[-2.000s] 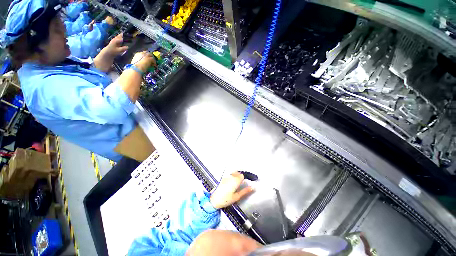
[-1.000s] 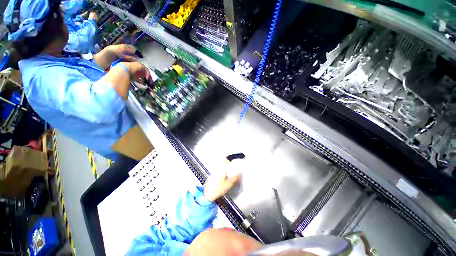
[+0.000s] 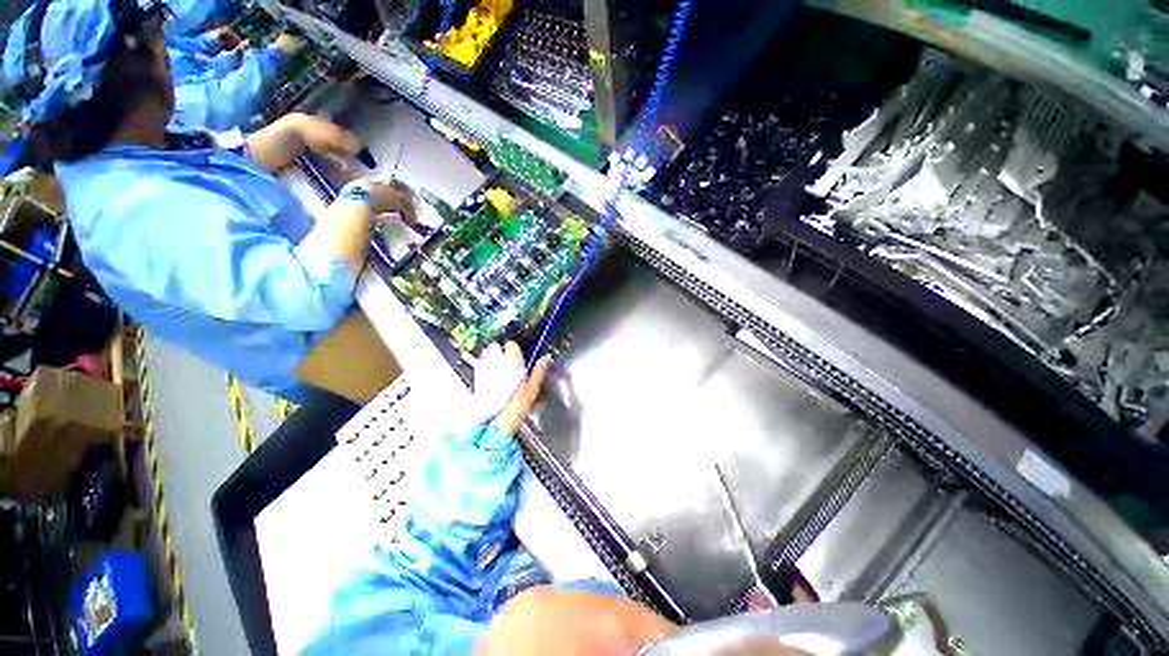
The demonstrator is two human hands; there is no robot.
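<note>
A green circuit board (image 3: 500,263) with yellow, white and silver parts lies in a black carrier on the conveyor, left of centre. My left hand (image 3: 506,382) is at the carrier's near right corner. Its fingers are spread and some fingertips reach the frame; whether they grip it is not clear. A thin rod (image 3: 736,513) stands out over the metal plate at the lower centre. A small part of my right hand (image 3: 801,591) seems to show at the rod's lower end; the rest is hidden behind a blurred, shiny curved shape.
A person in blue (image 3: 192,244) works at the carrier's left end. A blue coiled cord (image 3: 654,96) hangs across the carrier's right edge. Beyond the rail (image 3: 820,365) are bins of black parts (image 3: 744,160) and silver strips (image 3: 987,192). A white sheet (image 3: 321,513) with rows of parts lies lower left.
The carrier has moved along the conveyor towards me. My left hand has moved up and left from over the metal plate to its corner. The cord and the rod have shifted.
</note>
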